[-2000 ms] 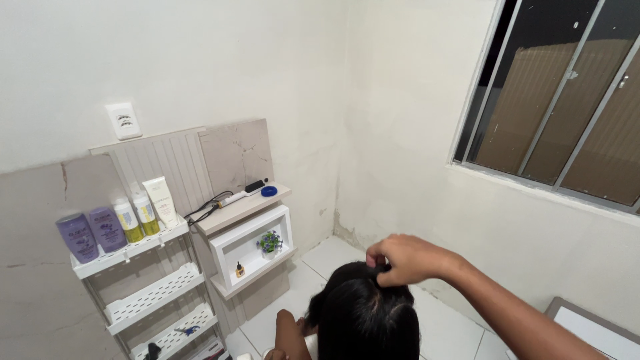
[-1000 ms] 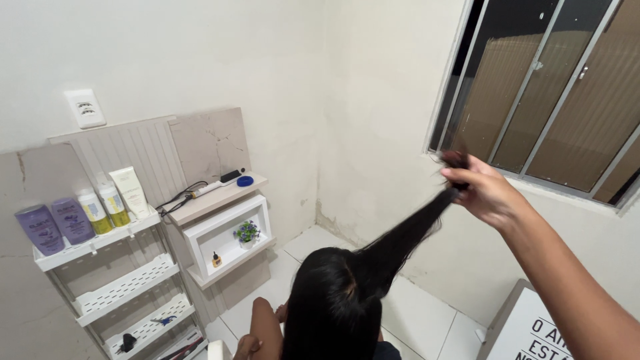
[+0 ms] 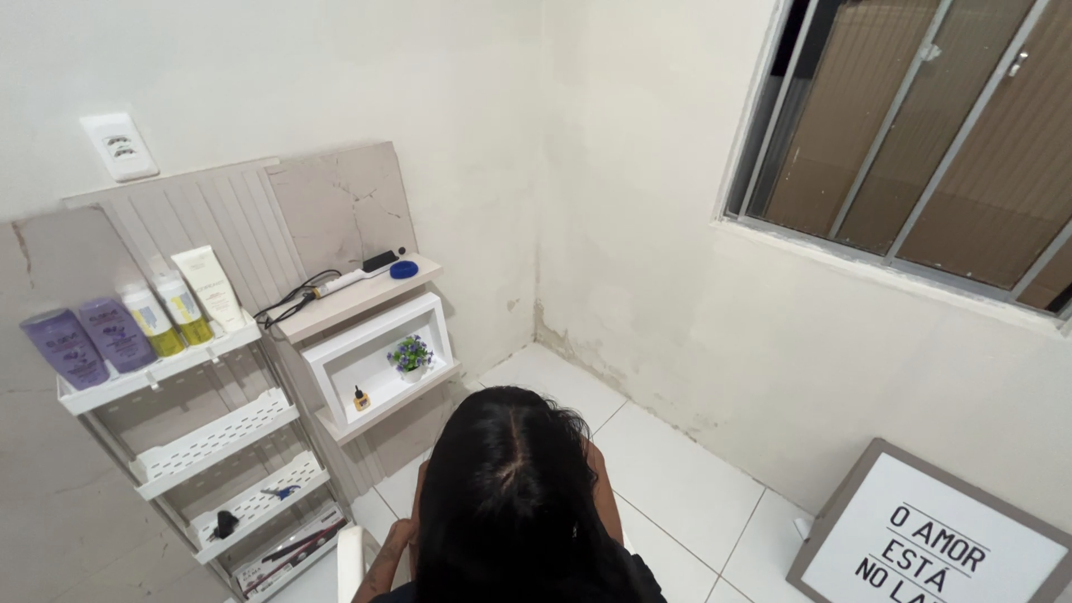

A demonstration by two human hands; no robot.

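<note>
A seated person's head with long, loose black hair (image 3: 515, 502) fills the lower middle of the head view. The hair is parted along the crown and hangs down both sides and the back. Neither my left hand nor my right hand shows in the view. The person's own forearm (image 3: 387, 559) is visible at the lower left of the hair, beside a white chair part (image 3: 351, 557).
At left, a white shelf rack (image 3: 213, 435) bears purple bottles (image 3: 117, 335) and a cream tube (image 3: 208, 289). A wooden shelf (image 3: 360, 300) holds a corded hair styling tool (image 3: 339, 281) and a blue round item (image 3: 404, 270). A framed sign (image 3: 930, 536) stands lower right, below a window (image 3: 904, 142).
The hand that held a lock of hair stretched up to the right has left the view. The lock is let go, and the hair now hangs down.
</note>
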